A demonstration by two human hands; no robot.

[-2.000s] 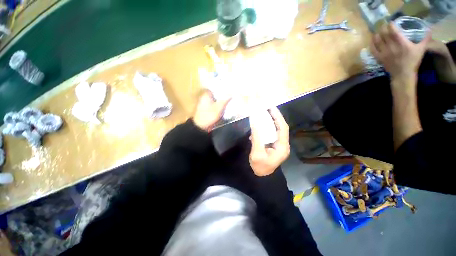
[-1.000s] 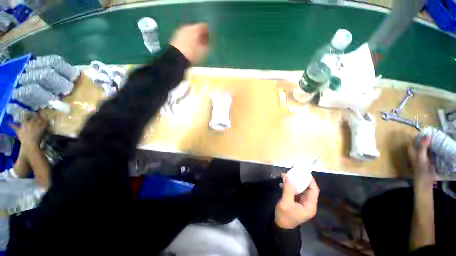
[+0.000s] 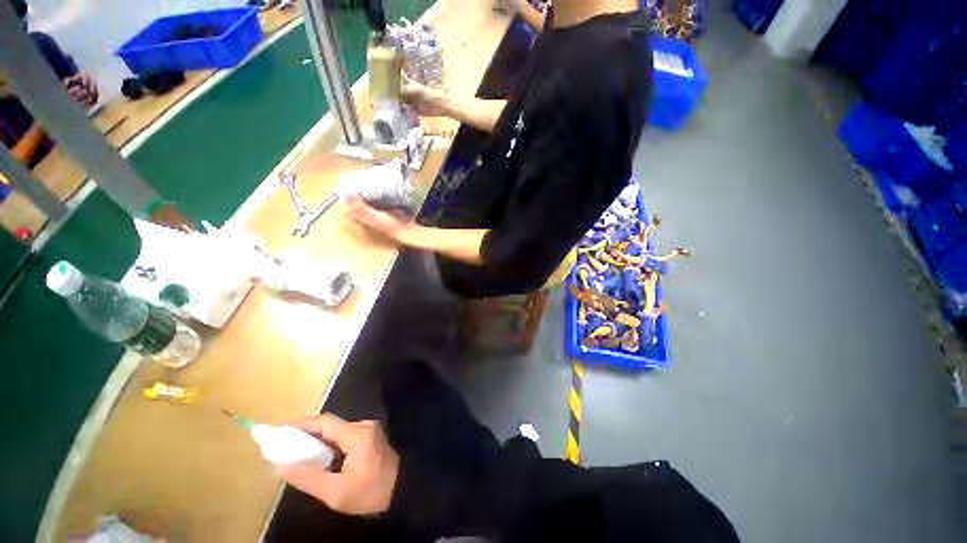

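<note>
My right hand (image 3: pixel 355 467) is at the bench edge in the lower middle. It is closed around a small white squeeze bottle (image 3: pixel 288 447), whose thin green tip points up and left over the bench. My left hand is not in view. A pale grey-white housing (image 3: pixel 308 280) lies on its side on the bench, ahead of my right hand, with its round open end towards the bench edge. Part of another pale piece (image 3: pixel 119 529) shows at the bottom left, cut off by the picture's edge.
A water bottle (image 3: pixel 133 318), white bag (image 3: pixel 189 274), yellow tube (image 3: pixel 171 392) and wrenches (image 3: pixel 306 205) lie on the bench. A person in black (image 3: pixel 551 159) sits beyond, one hand at a housing, near a metal press (image 3: pixel 386 90). A blue bin (image 3: pixel 618 308) of brown-and-blue parts is on the floor.
The view has swung to the right. My left hand, earlier reaching over the green belt, has left the picture. My right hand still holds the squeeze bottle.
</note>
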